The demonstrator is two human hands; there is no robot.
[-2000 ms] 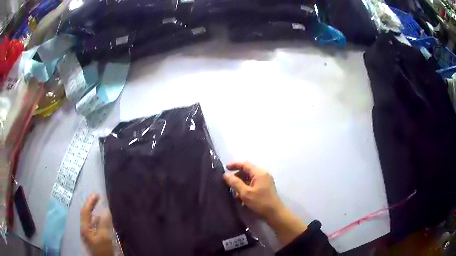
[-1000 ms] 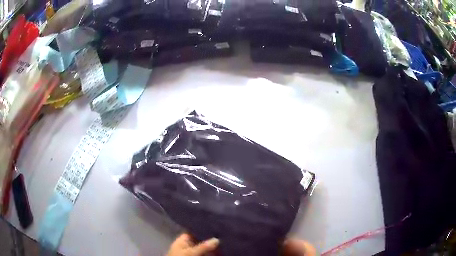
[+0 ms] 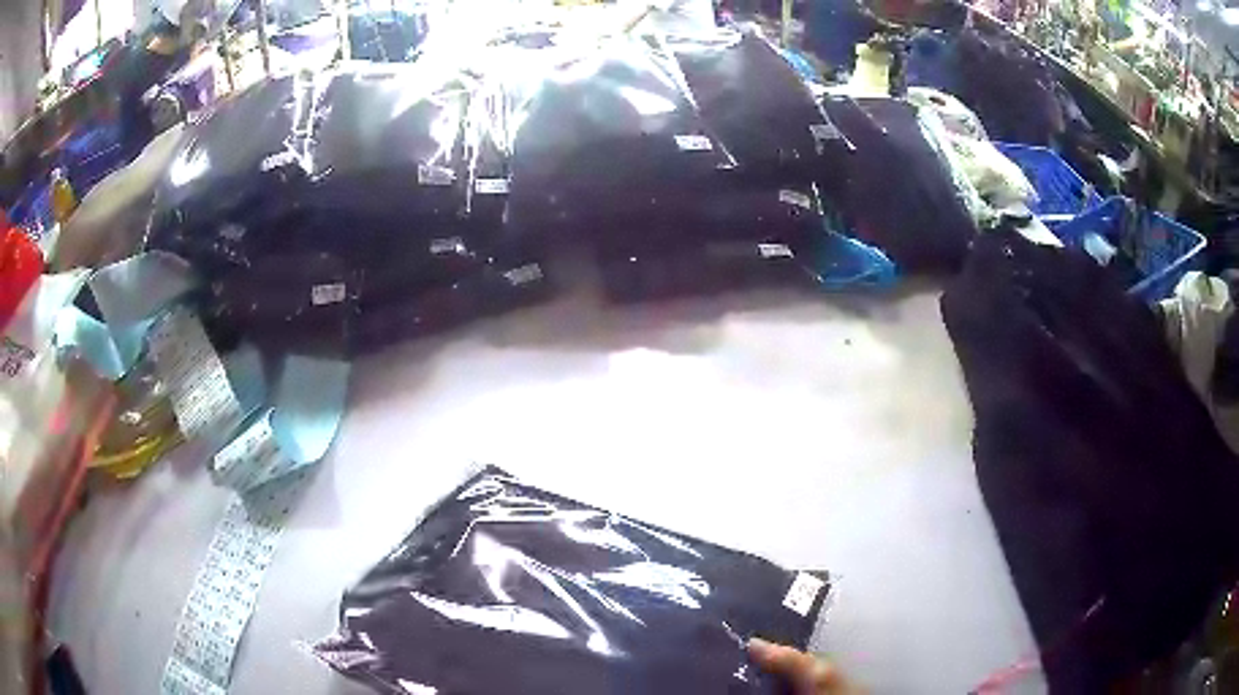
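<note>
A bagged dark garment [image 3: 544, 604] lies turned at an angle on the white table [image 3: 652, 421] at the bottom centre. Its clear film shows bright glare lines, and a white sticker [image 3: 803, 591] is at its right corner. My right hand [image 3: 802, 668] is cut off by the bottom edge; only some fingers show, at the bag's lower right edge. Whether they grip it cannot be told. My left hand is not in view. The label strip [image 3: 224, 591] with white printed labels and pale-blue backing runs down the left side.
Shiny dark packs with white stickers [image 3: 598, 149] line the far side. A loose dark garment [image 3: 1087, 435] lies at the right, with blue baskets [image 3: 1152, 247] beyond. Blue film [image 3: 853, 258] lies by the packs. Yellow and red items are at the left; a pink-red line is lower right.
The bagged garment went from upright to angled and sits lower in view. My left hand has gone out of view. The view has tilted up, showing more of the far packs.
</note>
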